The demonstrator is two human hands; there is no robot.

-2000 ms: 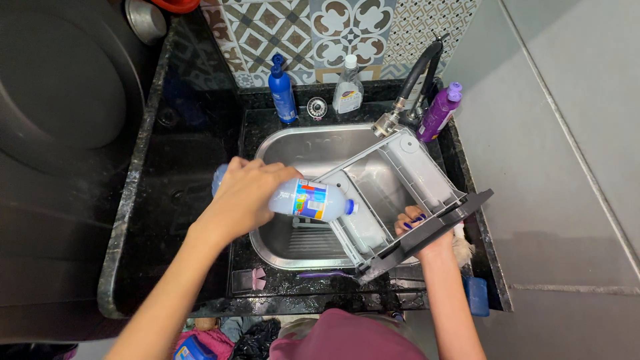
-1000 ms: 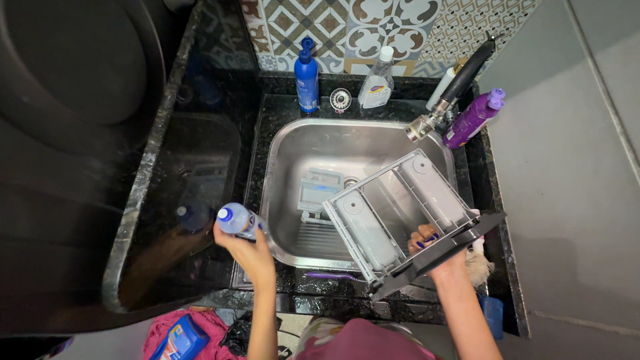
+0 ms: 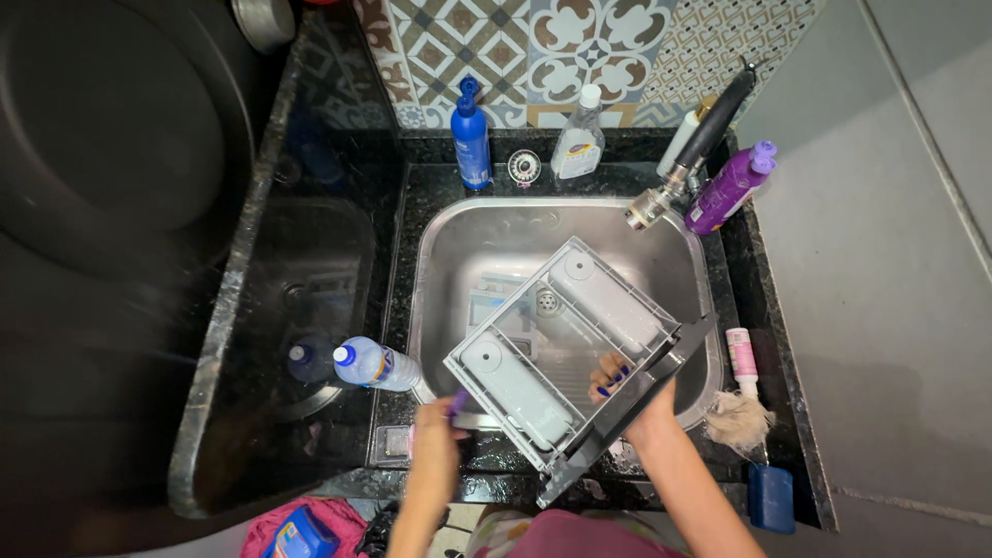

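Observation:
My right hand (image 3: 611, 380) holds a grey and white plastic drawer frame (image 3: 518, 387) by its dark front edge, tilted over the stainless steel sink (image 3: 566, 208). Two long pale trays sit in the frame, wet with drops. My left hand (image 3: 438, 422), partly blurred, is at the sink's front left corner with its fingers closed on a slim purple handle (image 3: 459, 401); the tool's far end is hidden. Behind that hand, a clear plastic bottle with a blue cap (image 3: 380, 364) stands on the left counter edge. A light grey plastic part (image 3: 488, 298) lies in the sink.
Along the back stand a blue bottle (image 3: 471, 147), a metal sink strainer (image 3: 525, 166) and a clear bottle (image 3: 580, 139). The faucet (image 3: 659, 201) and a purple bottle (image 3: 728, 190) are at the back right. A pink-labelled bottle (image 3: 742, 356) and a beige scrubber (image 3: 740, 422) lie at right.
The clear bottle, held in my left hand in both earlier frames, now stands let go at the sink's left. My left hand has taken hold of the purple handle. My right hand still holds the frame.

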